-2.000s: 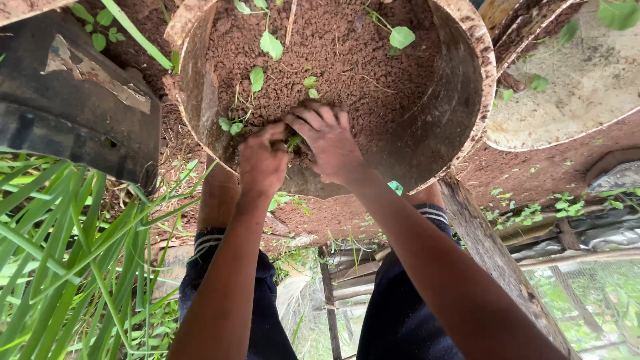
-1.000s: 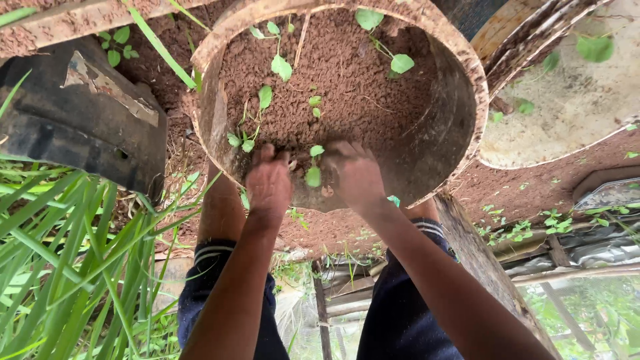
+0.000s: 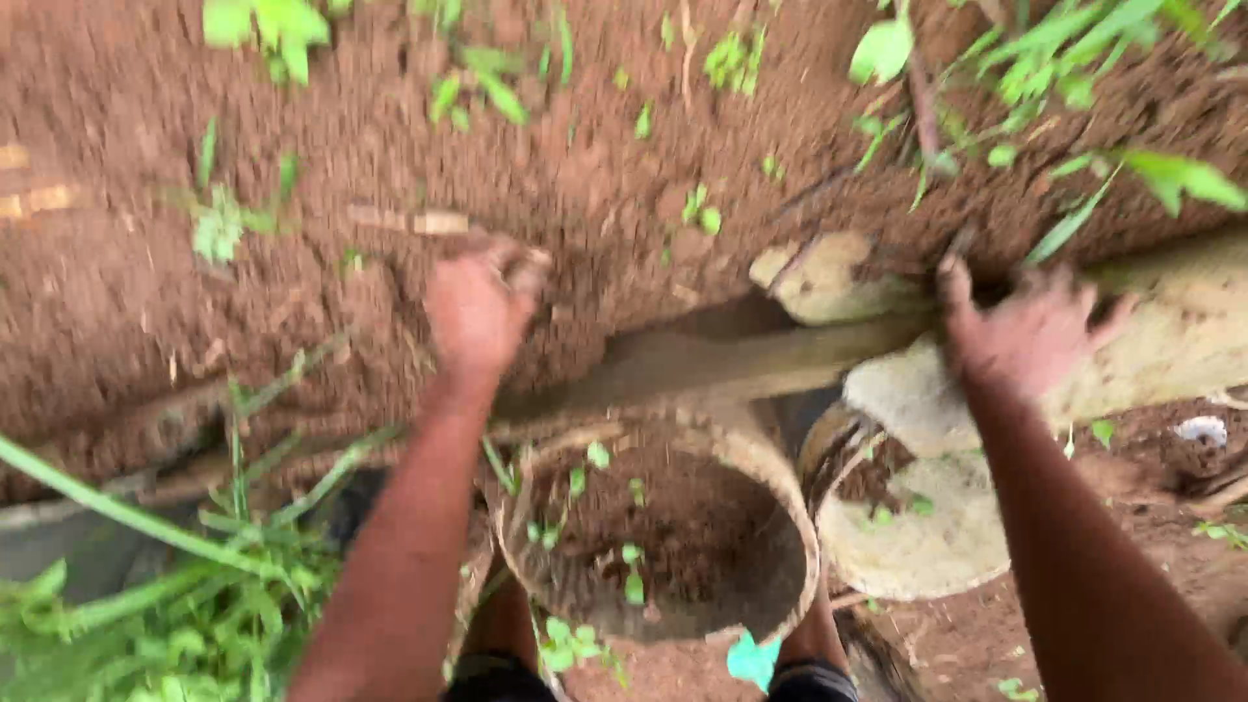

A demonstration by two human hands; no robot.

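Observation:
My left hand (image 3: 485,302) is over the soil bed (image 3: 585,195), its fingers curled together; blur hides whether anything is between them. My right hand (image 3: 1033,327) rests with spread fingers at the pale, soil-stained edging (image 3: 1160,302) along the bed. Below and between my arms stands a round container (image 3: 811,546) of brown soil, with small green seedlings (image 3: 634,575) in it. Neither hand touches this container.
A second pale round container (image 3: 916,546) stands right of the first. Long grass (image 3: 146,604) grows at the lower left. A torn turquoise piece (image 3: 753,661) lies by the container's near rim. Weeds (image 3: 1063,58) stand at the upper right.
Both hands have left the soil inside the round container and moved forward, apart from each other, to the bed and its edging. The view has shifted forward.

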